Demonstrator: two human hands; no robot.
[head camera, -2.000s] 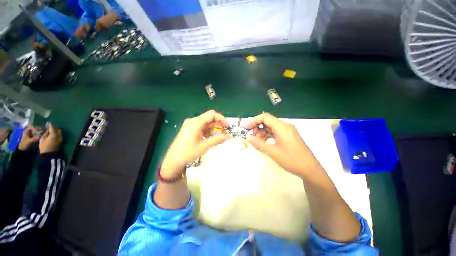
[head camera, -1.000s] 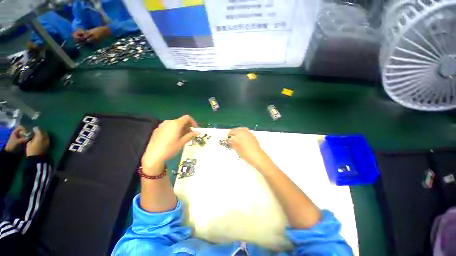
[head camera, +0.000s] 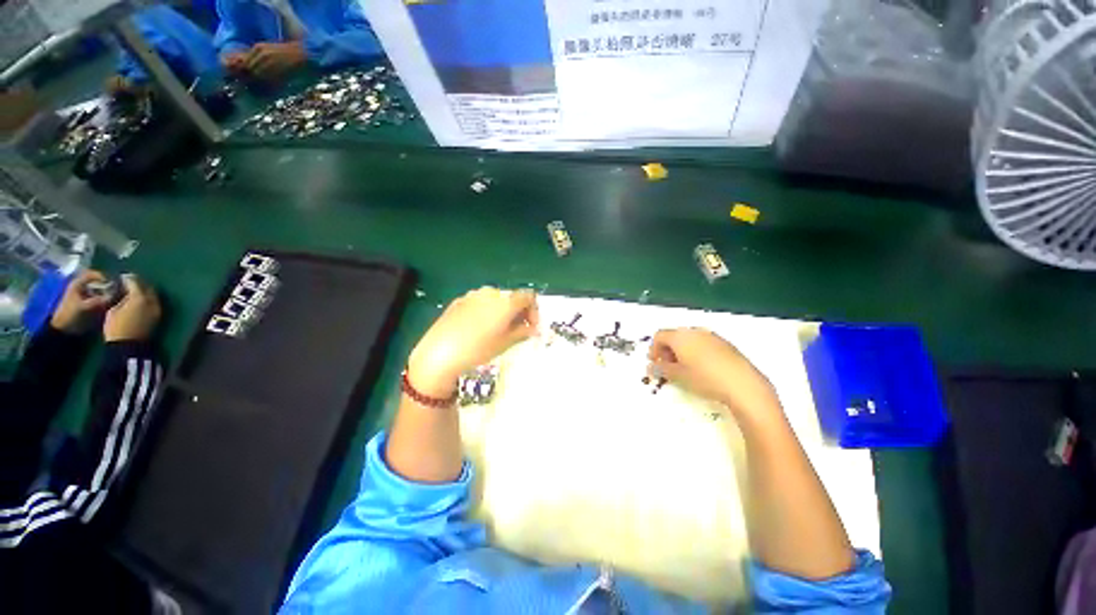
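Two small circuit boards with dark flex parts sticking up lie side by side on the white mat (head camera: 781, 360), one on the left (head camera: 569, 332) and one on the right (head camera: 614, 342). My left hand (head camera: 471, 342) is just left of them, fingertips pinched together; any tiny thing between them cannot be made out. My right hand (head camera: 709, 364) is right of the boards, fingers curled down at small dark camera modules (head camera: 655, 383); whether it grips one is hidden. A board stack (head camera: 477, 386) lies below my left wrist.
A blue bin (head camera: 875, 384) holds a few small parts at right. Black trays stand left (head camera: 270, 396) and right (head camera: 1010, 481). Small units (head camera: 712, 262) and yellow tabs (head camera: 745, 214) lie beyond the mat. A white fan (head camera: 1052, 144) and hanging sheet are behind. Neighbours' hands show at left.
The hands, together on a board two seconds ago, are apart. Since one second ago, my right hand has left the board near it and moved right, to the small dark parts. The view has shifted slightly.
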